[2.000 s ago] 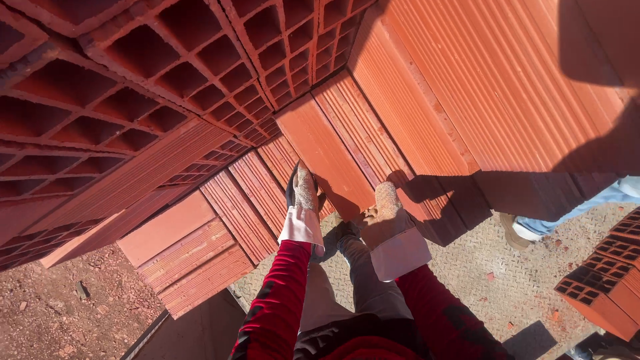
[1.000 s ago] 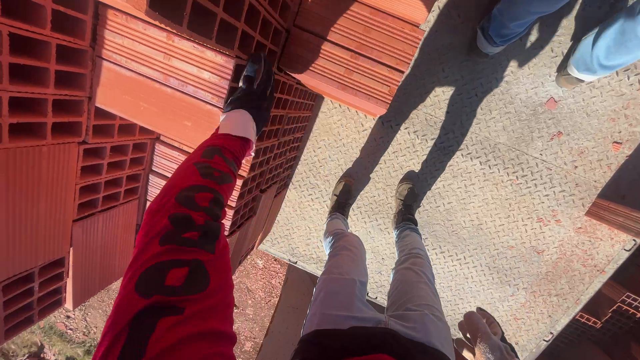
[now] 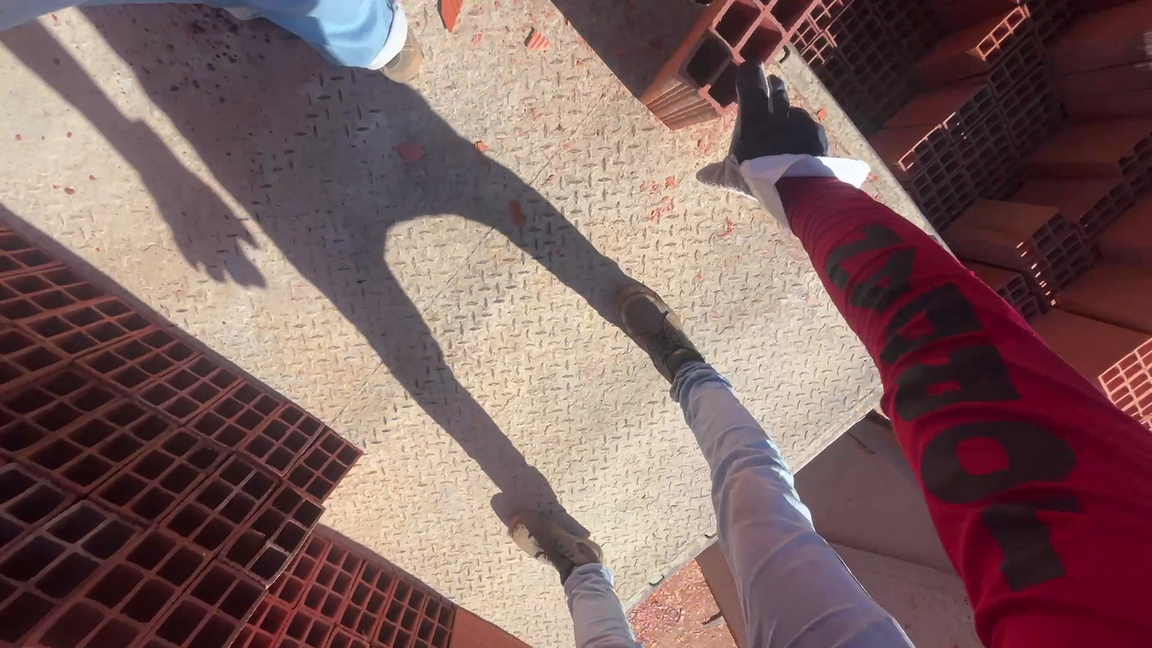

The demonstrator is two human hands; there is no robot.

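My right hand (image 3: 776, 121), in a dark glove with a pale cuff and below a red sleeve, reaches to the end of a hollow clay brick (image 3: 681, 92) at the upper right. Its fingertips are at the brick's open cells. The thumb is not clearly visible, so whether the fingers grip the brick cannot be told. My left hand is out of view.
I stand on a worn metal tread-plate floor (image 3: 558, 378) with brick chips. Stacked hollow bricks (image 3: 144, 450) fill the lower left; more bricks (image 3: 999, 225) lie beyond the floor's right edge. Another person's light-blue trouser leg (image 3: 346, 31) shows at the top.
The view has swung strongly. My left arm, at the brick stack a second ago, has left view. My right hand, low at the frame's edge then, now extends to a brick.
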